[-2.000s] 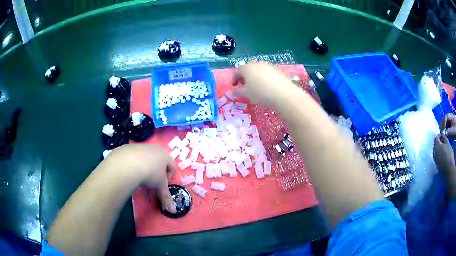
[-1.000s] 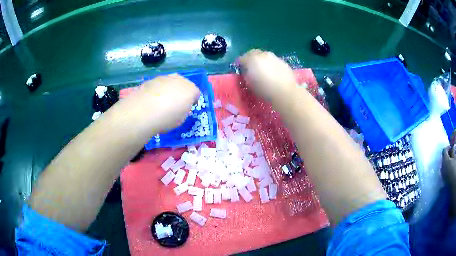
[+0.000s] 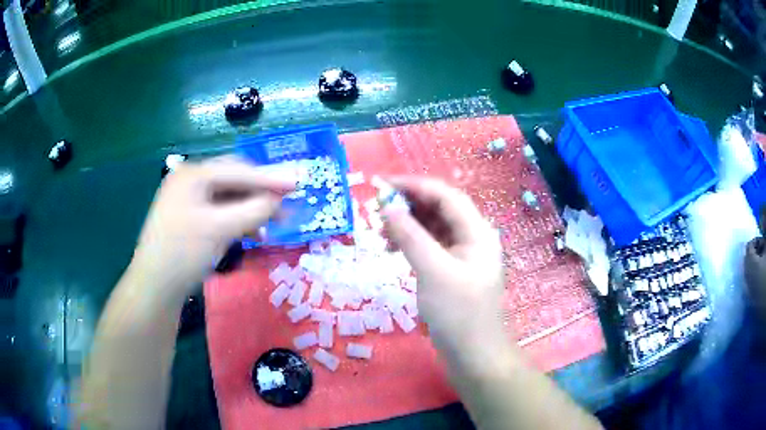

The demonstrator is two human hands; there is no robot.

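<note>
My right hand (image 3: pixel 453 243) is over the middle of the foam mat, with a small silver and white part (image 3: pixel 390 198), perhaps a motor, between its fingertips. My left hand (image 3: pixel 214 210) is at the left edge of the near blue bin (image 3: pixel 343 201); it is blurred, and I cannot tell whether its fingers hold anything. White rings (image 3: pixel 317 180) lie in that bin. A round black housing (image 3: pixel 294 366) with a white piece in it lies on the mat's lower left. White pads (image 3: pixel 344 285) lie heaped on the mat.
A clear blister tray (image 3: pixel 525 252) covers the right of the pink-red mat (image 3: pixel 395 378). A deeper blue bin (image 3: pixel 638 151) and a tray of silver-and-black parts (image 3: pixel 663 294) stand at right. Black housings (image 3: pixel 338 84) lie at the back. Another person's hand (image 3: pixel 756 269) shows at the right edge.
My left hand has moved back from inside the near bin to its left edge. My right hand has come from the mat's back edge to the middle, with a small part in its fingertips.
</note>
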